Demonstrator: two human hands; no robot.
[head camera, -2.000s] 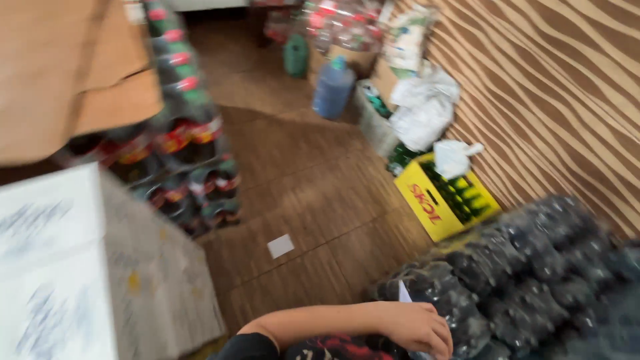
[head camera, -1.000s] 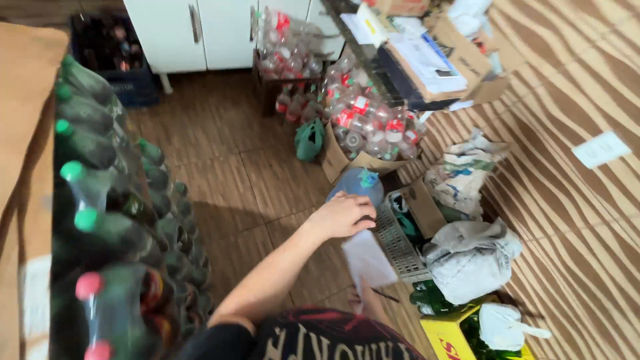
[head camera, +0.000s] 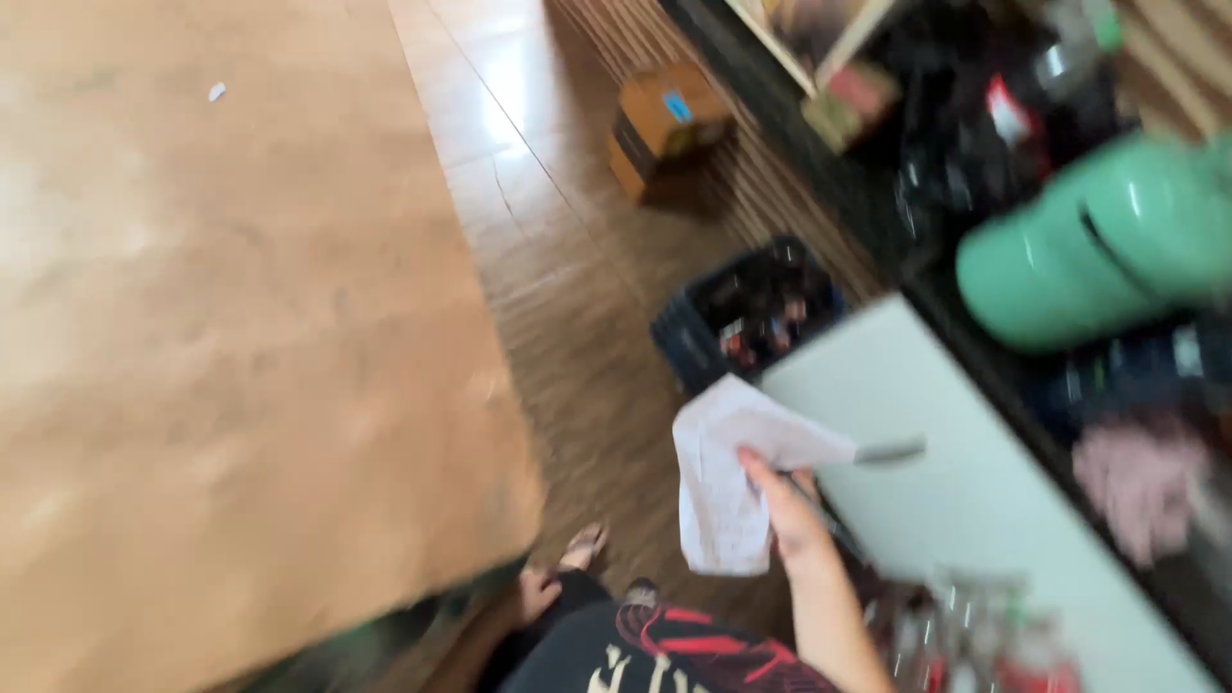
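Note:
My right hand (head camera: 791, 505) grips a creased white sheet of paper (head camera: 724, 481), its thumb lying over the sheet. A dark, slim object, probably a pen (head camera: 890, 450), sticks out to the right beside the paper; blur hides its details. Low in the view, my left hand (head camera: 537, 591) hangs by my dark trousers near the corner of a large sheet of brown cardboard (head camera: 289, 337). Its fingers are too small and blurred to read. A small white scrap (head camera: 217, 91) lies on the cardboard.
Beyond the paper, a dark crate (head camera: 688, 337) of bottles stands on the wooden-look floor (head camera: 577, 385), with a cardboard box (head camera: 664, 125) farther off. At right are a white cabinet (head camera: 962, 452), a dark counter with a green cylindrical container (head camera: 1088, 241), a pink cloth (head camera: 1145, 481), and plastic bottles below.
The view has swung strongly to the cardboard and counter. The paper, lower near my body a second ago, is now held out in front in my right hand. My left arm, outstretched before, is down beside me.

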